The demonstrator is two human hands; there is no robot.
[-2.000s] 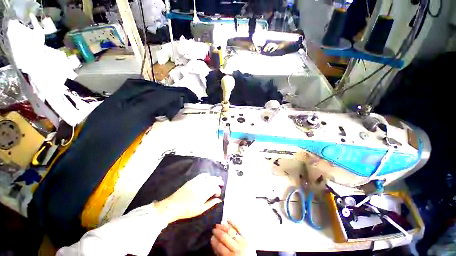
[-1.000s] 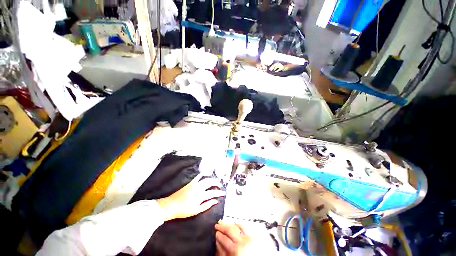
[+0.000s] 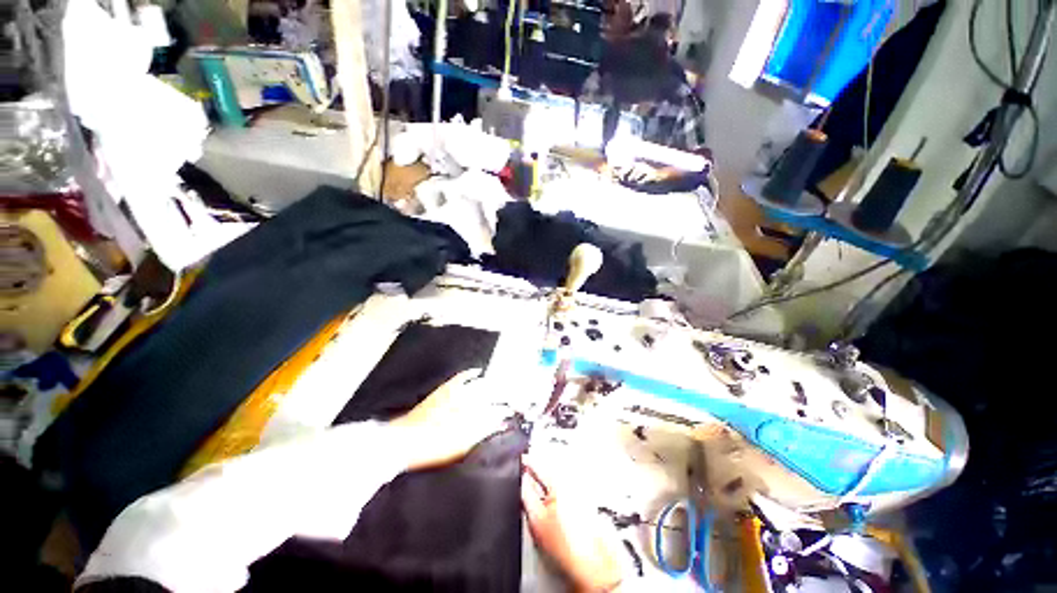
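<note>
A dark fabric panel (image 3: 446,515) lies flat on the white table, its straight right edge running to the needle area (image 3: 545,419) of the white and blue sewing machine (image 3: 742,405). My left hand (image 3: 454,415) rests on the panel just left of the needle area, palm down, fingers pointing to it. Its fingertips are blurred by glare. My right hand (image 3: 562,521) lies at the panel's right edge below the needle area, fingertips touching the edge. Whether it pinches the cloth cannot be told.
A blue-black garment pile (image 3: 255,278) lies at left on a yellow-orange sheet (image 3: 261,405). Blue-handled scissors (image 3: 682,542) and a parts tray (image 3: 753,556) are at lower right. Thread cones (image 3: 887,193) stand upper right. A black cloth heap (image 3: 568,246) is behind the machine. A person's hand (image 3: 635,174) shows beyond.
My right hand has moved up along the panel's edge toward the needle. My left hand has moved slightly up, and the panel's far part has shifted away. The view has tilted and turned.
</note>
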